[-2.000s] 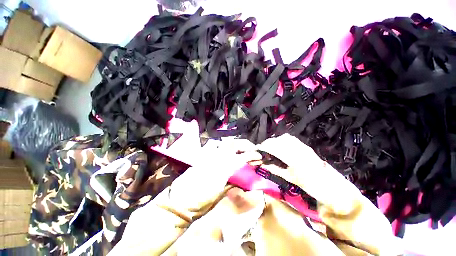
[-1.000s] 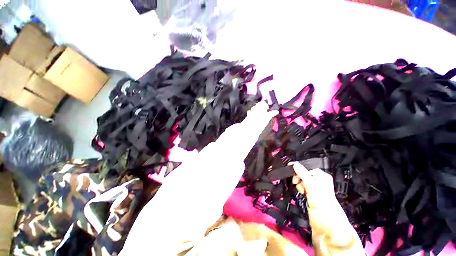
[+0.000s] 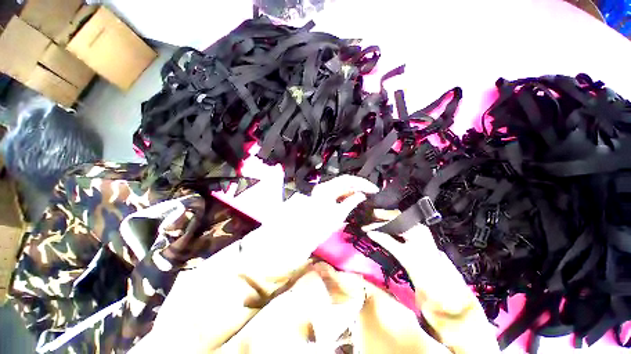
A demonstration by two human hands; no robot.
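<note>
My right hand (image 3: 401,231) holds a black webbing strap (image 3: 400,222) in front of my chest. A black buckle (image 3: 428,209) sits at the strap's outer end and points right. My left hand (image 3: 346,190) is just left of it with curled fingers, washed out by glare. Whether it grips a strap cannot be told. Many small black buckles (image 3: 488,225) lie in the middle pile, right of my hands. A heap of straps (image 3: 277,90) lies beyond my left hand.
A large strap heap (image 3: 574,159) lies at right on the pink table (image 3: 515,314). Camouflage fabric (image 3: 97,228) is at lower left. Cardboard boxes (image 3: 111,48) and a dark plastic sack (image 3: 52,142) stand on the floor at left. Clear plastic (image 3: 290,7) is at the far edge.
My left hand has drawn back from farther over the table to near my chest. My right hand has moved left from the buckle pile with the strap and buckle.
</note>
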